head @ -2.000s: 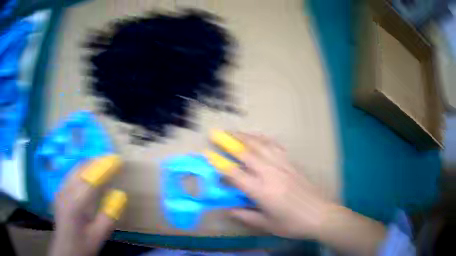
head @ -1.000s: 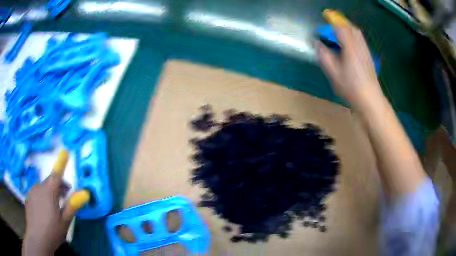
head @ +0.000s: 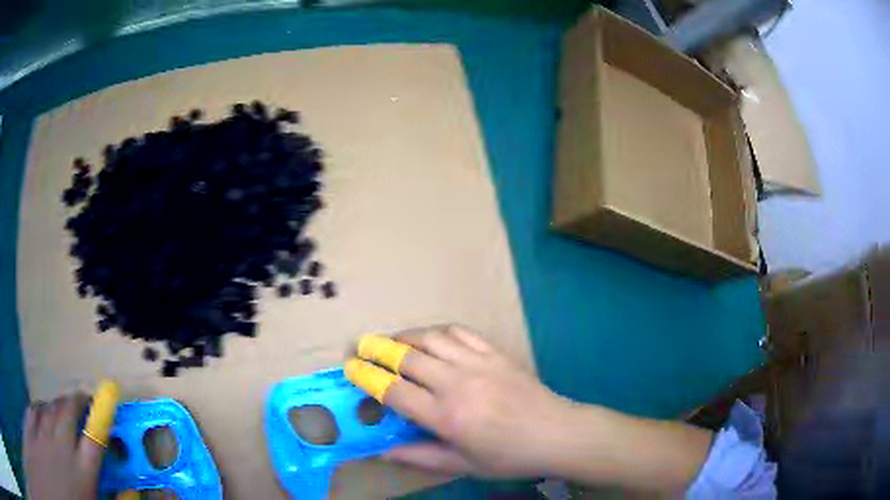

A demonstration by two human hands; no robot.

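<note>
A heap of small black pads (head: 195, 225) lies on the tan cardboard sheet (head: 420, 195). My right hand (head: 449, 395), with yellow finger cots on two fingers, holds the right end of a blue controller grip shell (head: 293, 459) at the sheet's near part. My left hand (head: 68, 439), at the lower left, holds the left end of a second blue shell (head: 176, 479); a yellow-cotted finger lies on its top edge. The picture's bottom edge cuts off part of the left hand and its shell.
An open cardboard box (head: 654, 156) stands at the right on the green mat (head: 605, 322). Behind it are a grey metal arm (head: 722, 21) and brown cardboard. A few stray pads lie around the heap. Cartons (head: 825, 312) show at the far right.
The view has swung right, so the blue pile has left it and the box shows. My right hand has come back from the far side and now holds a shell on the sheet.
</note>
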